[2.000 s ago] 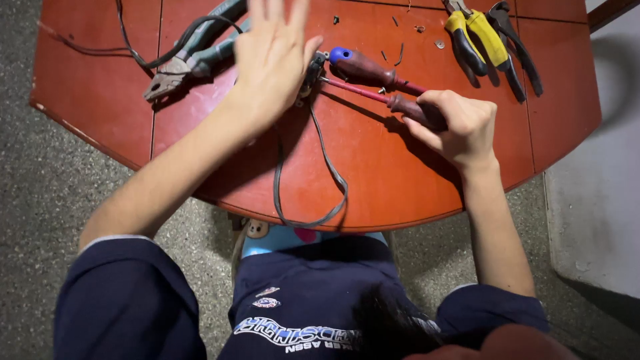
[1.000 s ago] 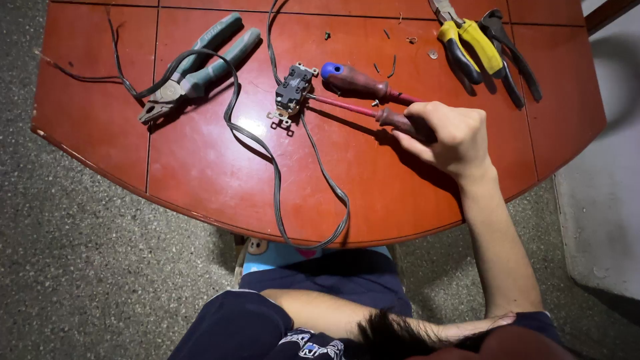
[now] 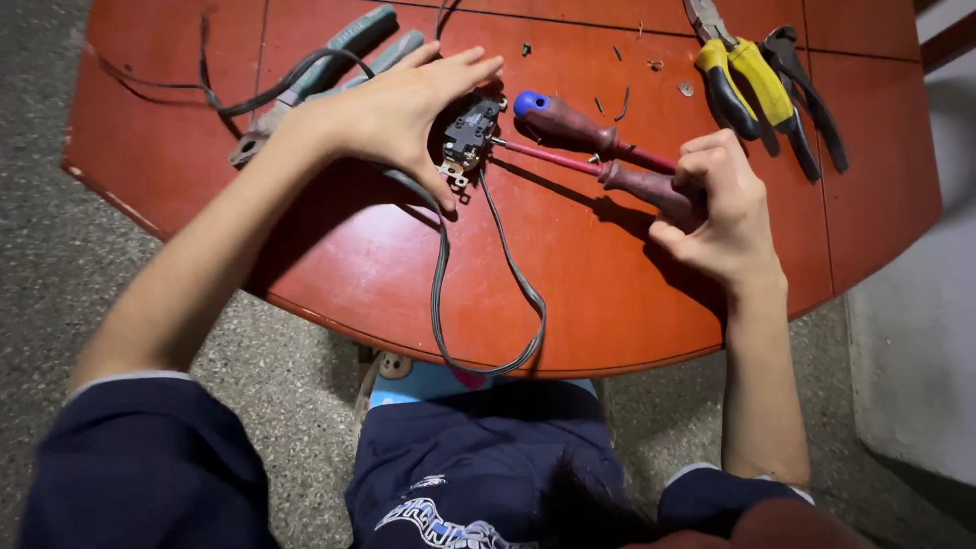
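Observation:
My right hand [image 3: 720, 202] grips the handle of a screwdriver with a red insulated shaft [image 3: 549, 158]. Its tip meets the side of a black electrical outlet with metal mounting tabs [image 3: 469, 133]. Around the outlet's left side my left hand [image 3: 412, 114] is spread, thumb and fingers apart; whether it touches the outlet is hard to tell. A dark two-wire cord [image 3: 438, 290] loops from the outlet toward the table's near edge and runs left under my hand. Just above the held screwdriver lies a second one with a blue-capped handle [image 3: 568, 122].
Green-handled pliers [image 3: 358, 46] lie partly behind my left forearm. At the upper right are yellow-and-black pliers [image 3: 751, 84] and dark-handled nippers [image 3: 812, 99]. Small wire scraps [image 3: 625, 103] are scattered near them. The red wooden table [image 3: 610, 305] has a curved near edge.
My left hand was down off the table one second ago and is now back around the outlet. The right hand has kept its hold on the screwdriver, with its tip at the outlet.

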